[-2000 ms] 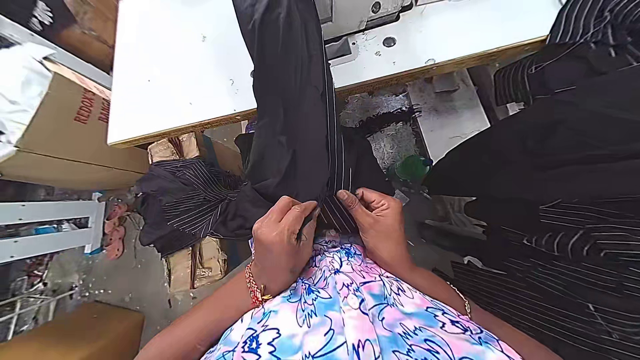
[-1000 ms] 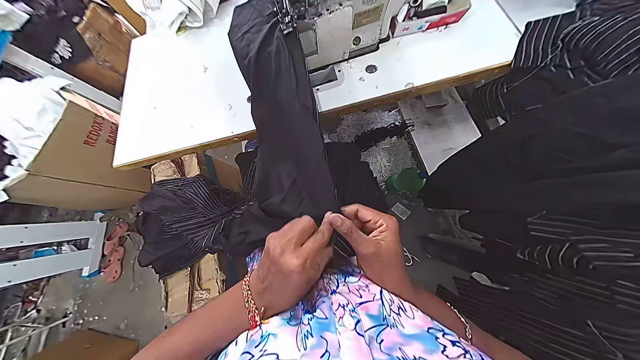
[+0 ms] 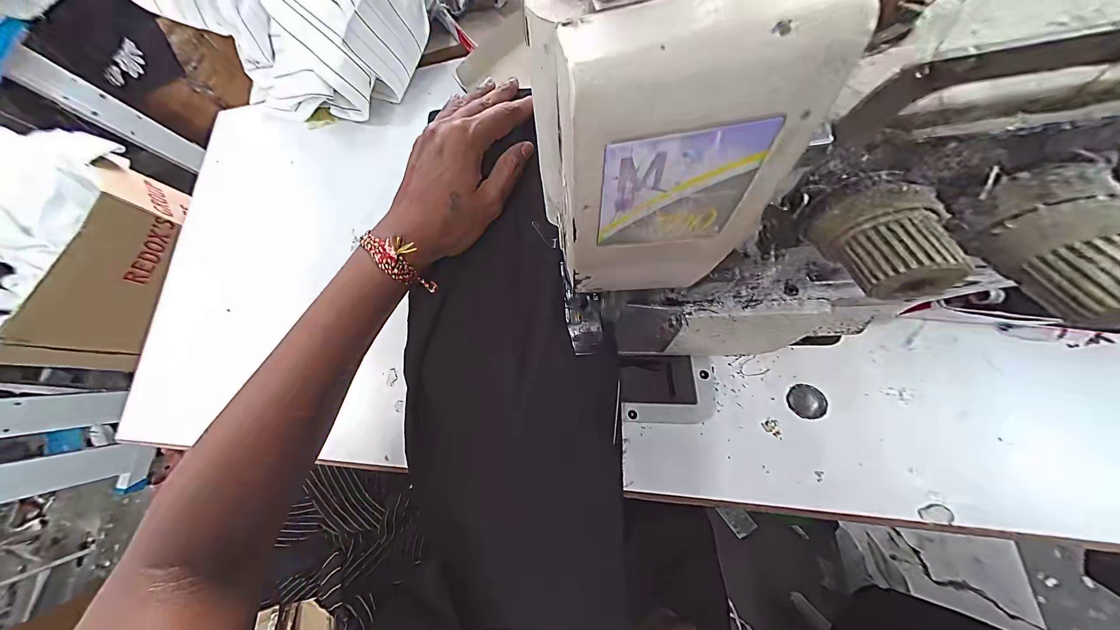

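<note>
A long piece of black fabric [image 3: 516, 376] lies over the white sewing table and hangs down past its front edge. Its right edge runs under the presser foot [image 3: 584, 328] of an industrial sewing machine [image 3: 665, 157]. My left hand [image 3: 464, 166] rests on the far part of the fabric, left of the machine head, palm down with its fingers a little apart. The fingertips reach close to the machine's casing. A red and yellow thread bracelet [image 3: 391, 258] is on that wrist. My right hand is outside the view.
White striped cloth [image 3: 341, 52] is heaped at the table's back left. A cardboard box [image 3: 87, 280] stands left of the white table [image 3: 262, 262]. Large ribbed knobs [image 3: 888, 241] stick out on the machine's right. Dark striped fabric [image 3: 341, 525] hangs below the table edge.
My left hand has moved from the fabric at my lap up to the fabric beside the machine head. My right hand has left the view. The view has moved much closer to the machine.
</note>
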